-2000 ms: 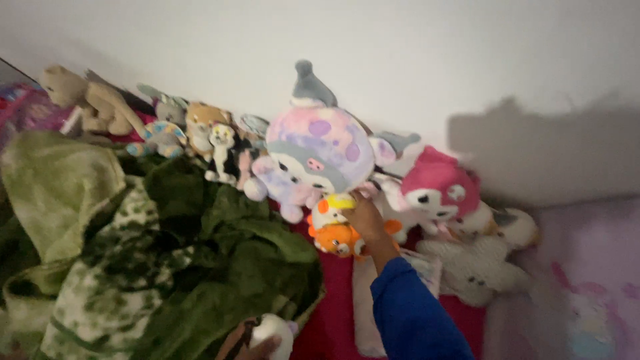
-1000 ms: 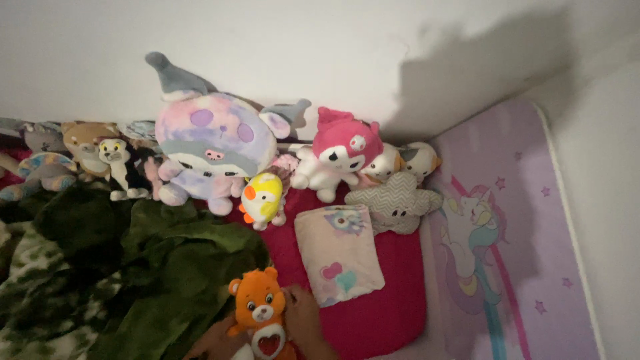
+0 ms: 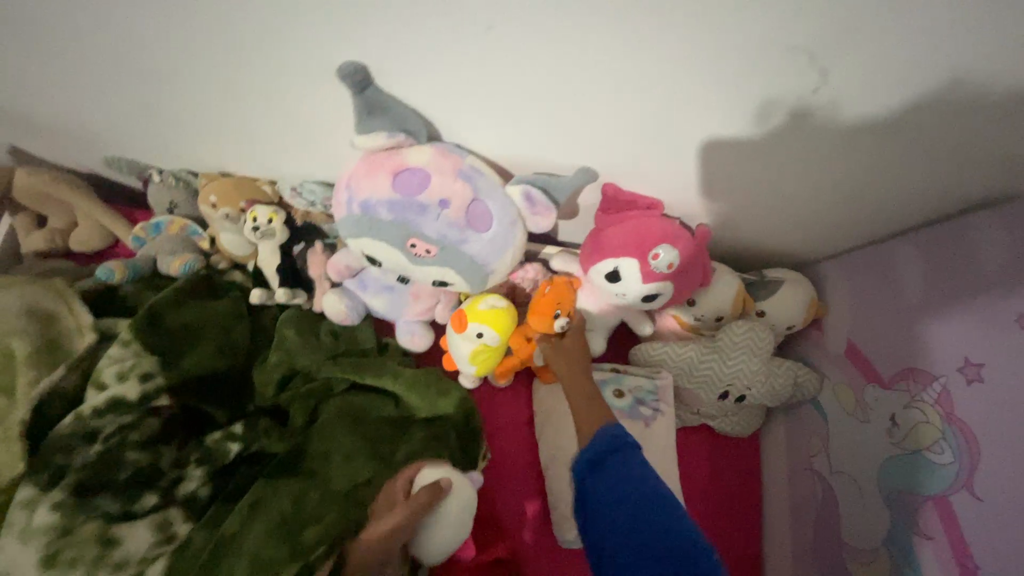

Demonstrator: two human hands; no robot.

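Observation:
My right hand (image 3: 566,346), below a blue sleeve, grips an orange teddy bear (image 3: 547,324) and has it between a yellow and white duck plush (image 3: 481,336) and a white plush with a pink hood (image 3: 640,264). Behind the duck sits a large pastel plush (image 3: 436,216) with grey-tipped ears. Low in the view my left hand (image 3: 400,512) holds a white rounded plush (image 3: 446,516), its face hidden. A pale printed cloth (image 3: 560,448) lies under my right forearm on the magenta sheet (image 3: 724,488).
A rumpled green blanket (image 3: 344,408) covers the left side. Along the wall sit a black and white cat plush (image 3: 274,252), a tan dog plush (image 3: 232,212) and others. A grey patterned star cushion (image 3: 728,376) lies at the right, beside a lilac panel (image 3: 920,320) with a unicorn.
The orange bear, low in the view one second ago, is now up beside the duck, in my right hand. The white rounded plush has come back into view in my left hand.

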